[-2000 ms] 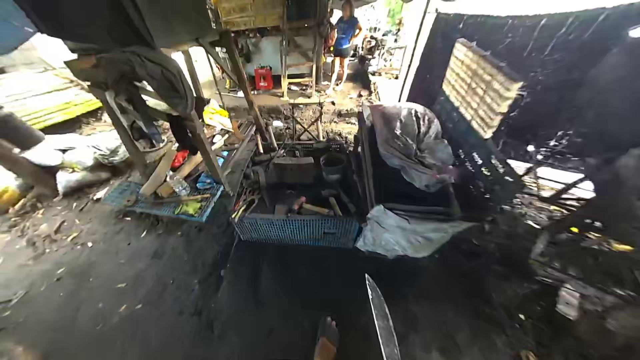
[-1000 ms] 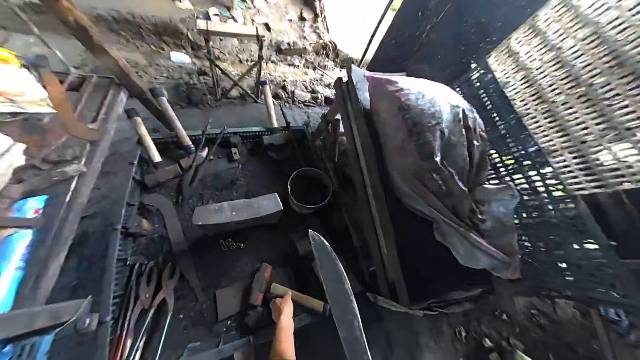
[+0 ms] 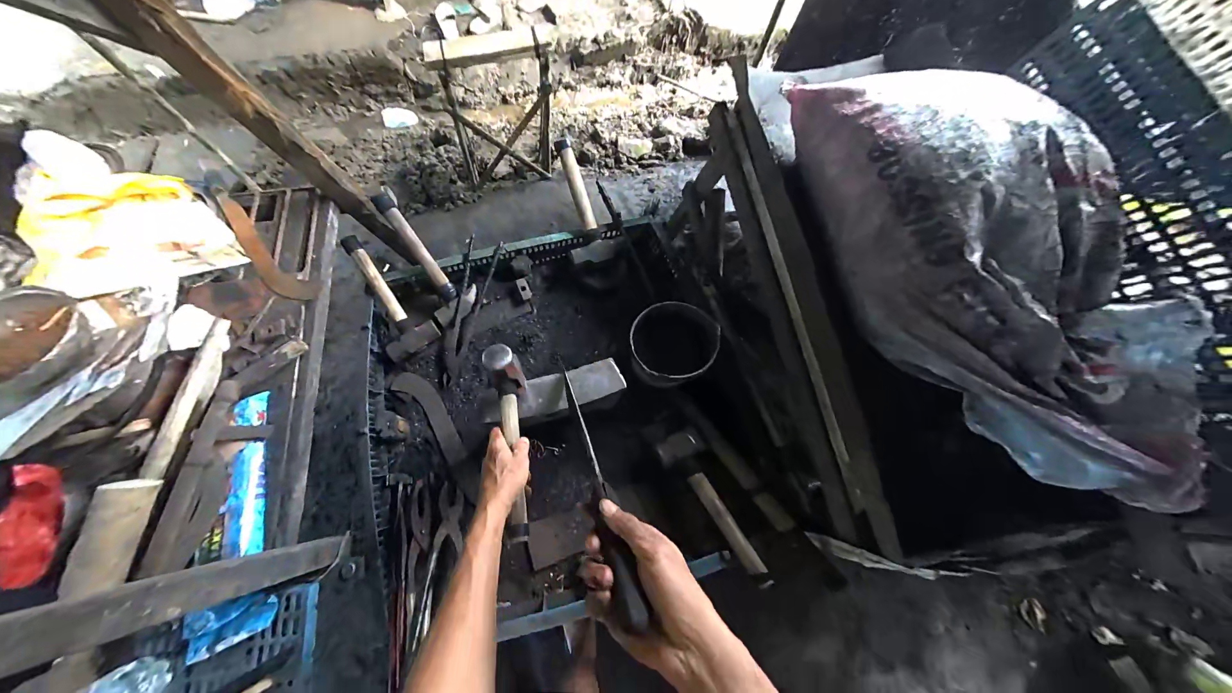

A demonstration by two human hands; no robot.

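My left hand (image 3: 505, 469) grips the wooden handle of a hammer (image 3: 502, 364), whose steel head is up near the left end of a rectangular metal block (image 3: 568, 388). Closed round the dark handle of a long blade (image 3: 583, 428) is my right hand (image 3: 635, 577); the blade points away from me, seen nearly edge-on, its tip over the block. Whether the blade touches the block I cannot tell. Another hammer (image 3: 717, 505) lies to the right of my right hand. Tongs (image 3: 433, 529) lie left of my left forearm.
A round metal container (image 3: 675, 344) stands behind and right of the block. More hammers (image 3: 409, 241) lean at the back left. Wooden boards (image 3: 789, 318) and a draped plastic sack (image 3: 943, 212) border the right side. Wood pieces and blue packaging (image 3: 247, 472) lie on the left.
A hammer that lay by my left hand near the front is now raised in it, its head by the block. The blade now appears nearly edge-on. The view has moved closer to the work area.
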